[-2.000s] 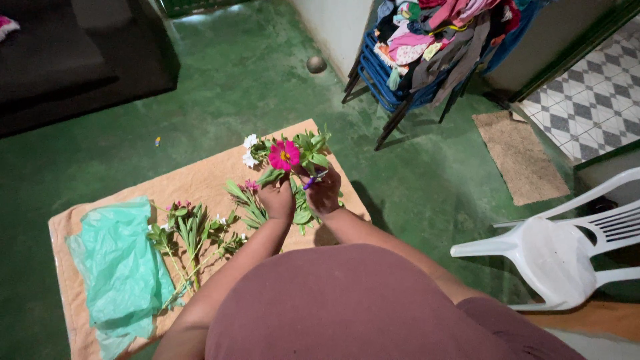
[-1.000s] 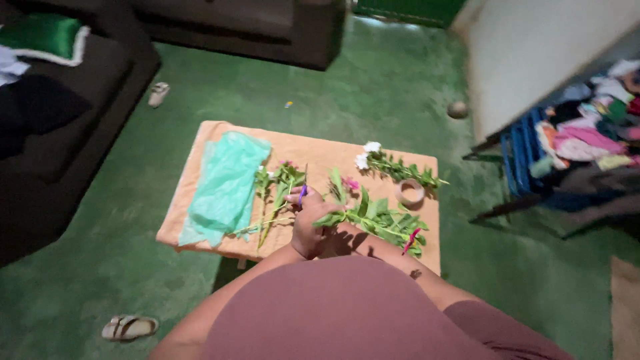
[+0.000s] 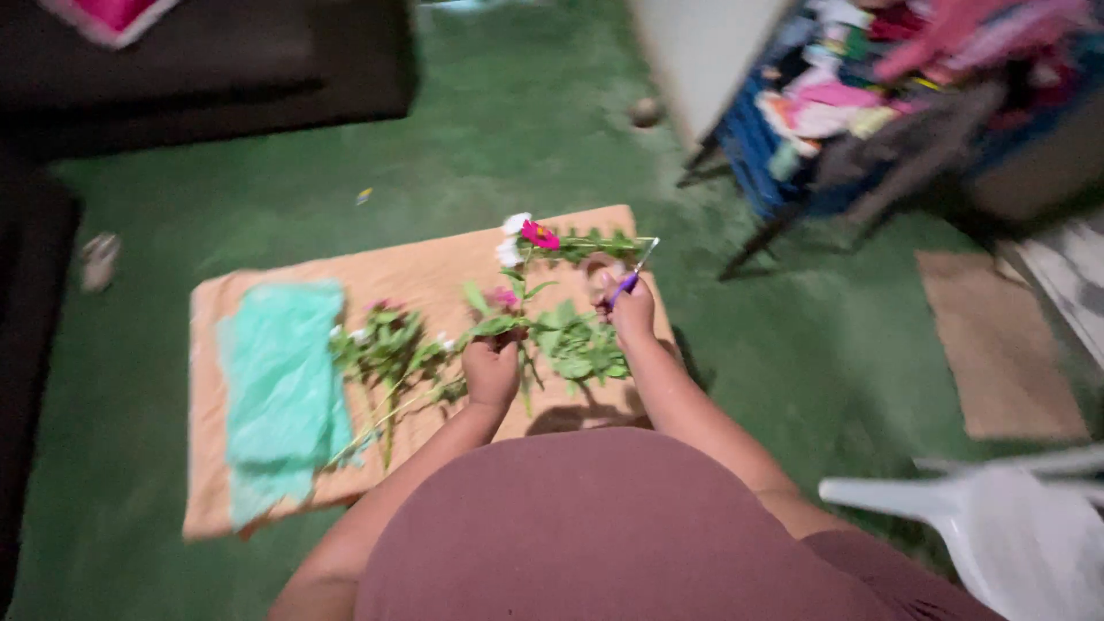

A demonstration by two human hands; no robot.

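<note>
My left hand (image 3: pixel 493 366) is closed on the leafy stem of a magenta flower (image 3: pixel 540 235), whose bloom stands up and away from me. In my right hand (image 3: pixel 627 302) are small scissors with purple handles (image 3: pixel 623 291), their blades pointing up and right. Beside that hand lies a roll of tape (image 3: pixel 602 269), blurred. White flowers (image 3: pixel 511 243) with a long leafy stem lie along the far edge of the cloth. Loose green leaves (image 3: pixel 576 343) are spread between my hands. Left of them lie pink and white flowers with stems (image 3: pixel 390 341).
A peach cloth (image 3: pixel 423 263) covers the low table. A green plastic bag (image 3: pixel 283 388) lies on its left part. Blue stacked chairs (image 3: pixel 759 129) heaped with clothes stand at upper right, a white plastic chair (image 3: pixel 1000 517) at lower right. Dark sofas (image 3: pixel 259 69) are at upper left.
Since one second ago my hands have moved apart, and the purple-handled scissors are now off to the right. The magenta bloom, low at the right then, now stands near the white flowers. The view has swung.
</note>
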